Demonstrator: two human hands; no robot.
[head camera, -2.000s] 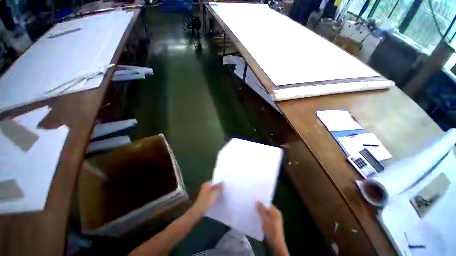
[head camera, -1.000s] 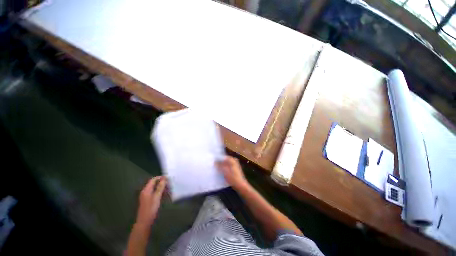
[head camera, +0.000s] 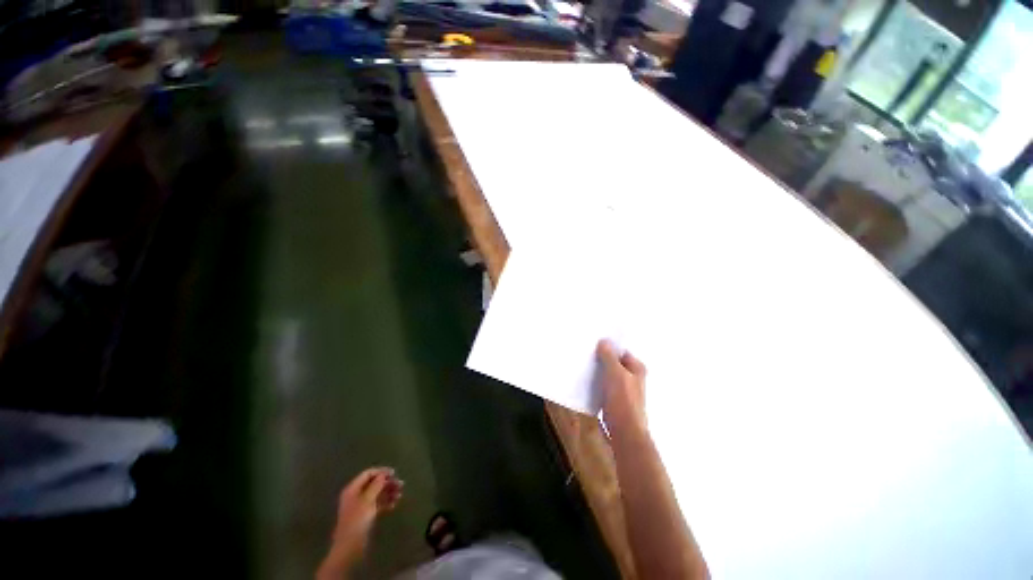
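My right hand (head camera: 622, 383) holds a stack of white paper sheets (head camera: 538, 346) by its lower right corner, with the thumb on top. The sheets overlap the left edge of the long table with a white covering (head camera: 782, 329), and their far edge blends into the white. No print is readable on them. My left hand (head camera: 368, 494) is low over the floor, away from the sheets, with its fingers curled. I cannot see anything in it.
The dark green floor aisle (head camera: 329, 329) runs ahead on the left. Another table (head camera: 45, 204) stands at the far left, with pale rolls or sheets (head camera: 79, 465) below it. A yellow object (head camera: 457, 40) lies beyond the table's far end. Windows and dark bulky items line the right.
The view has turned and moved forward along the white-covered table. The cardboard box, clipboard, calculator and rolls on the table have left view. My left hand has let go of the sheets.
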